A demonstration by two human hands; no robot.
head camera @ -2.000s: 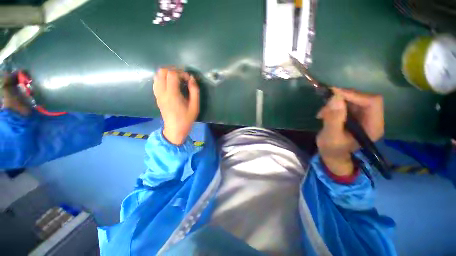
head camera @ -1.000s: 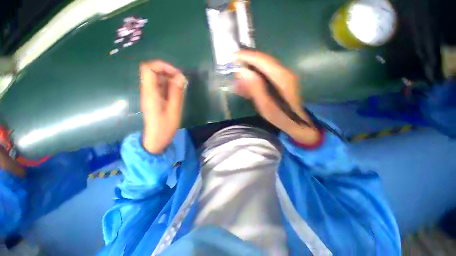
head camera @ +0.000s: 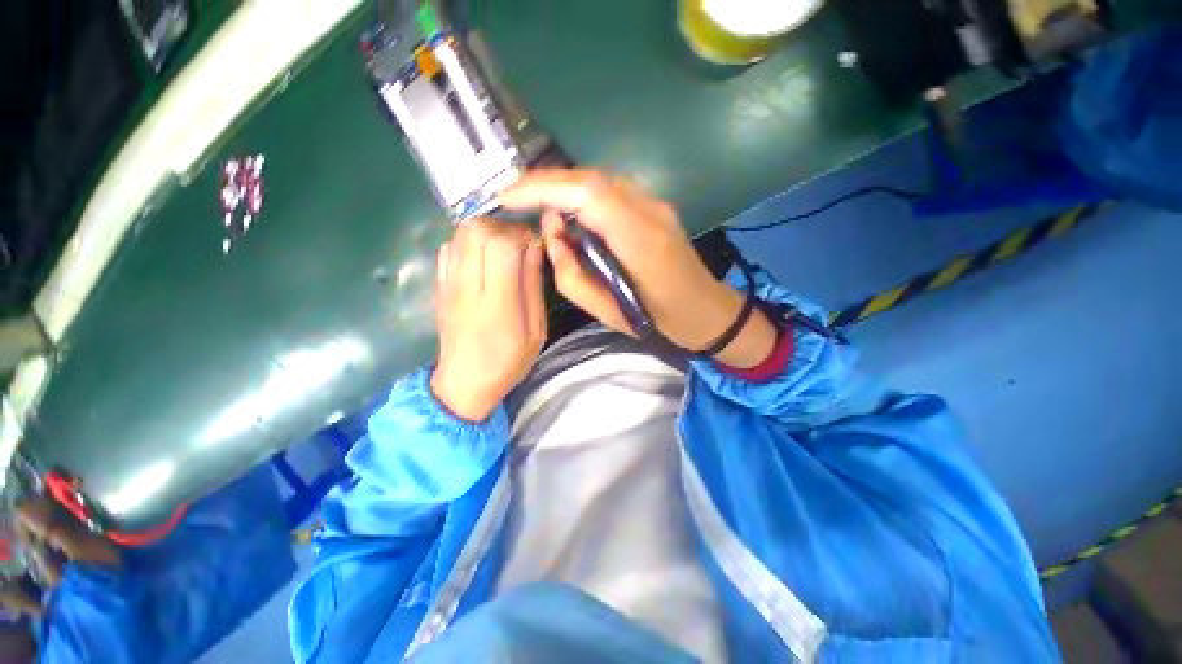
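An opened phone assembly (head camera: 447,119) lies on the dark green mat, tilted, with a white area, an orange strip and a green patch at its far end. My right hand (head camera: 616,247) holds the black soldering iron (head camera: 609,275) by its handle; its tip is hidden by my fingers. My right fingertips are at the phone's near end. My left hand (head camera: 490,305) is at the phone's near end, touching or nearly touching my right hand. Its fingers are curled, and whether it holds anything is hidden.
A loose pile of small pink-white parts (head camera: 241,197) lies left of the phone. A yellow-green cylinder with a white top (head camera: 741,23) stands beyond, to the right. A white strip (head camera: 143,162) edges the mat. Another person's hand (head camera: 58,538) is at the left near a red lead (head camera: 149,532).
The view has turned, so phone and pile appear further left. My two hands have come together at the phone's near end. The iron is still in my right hand.
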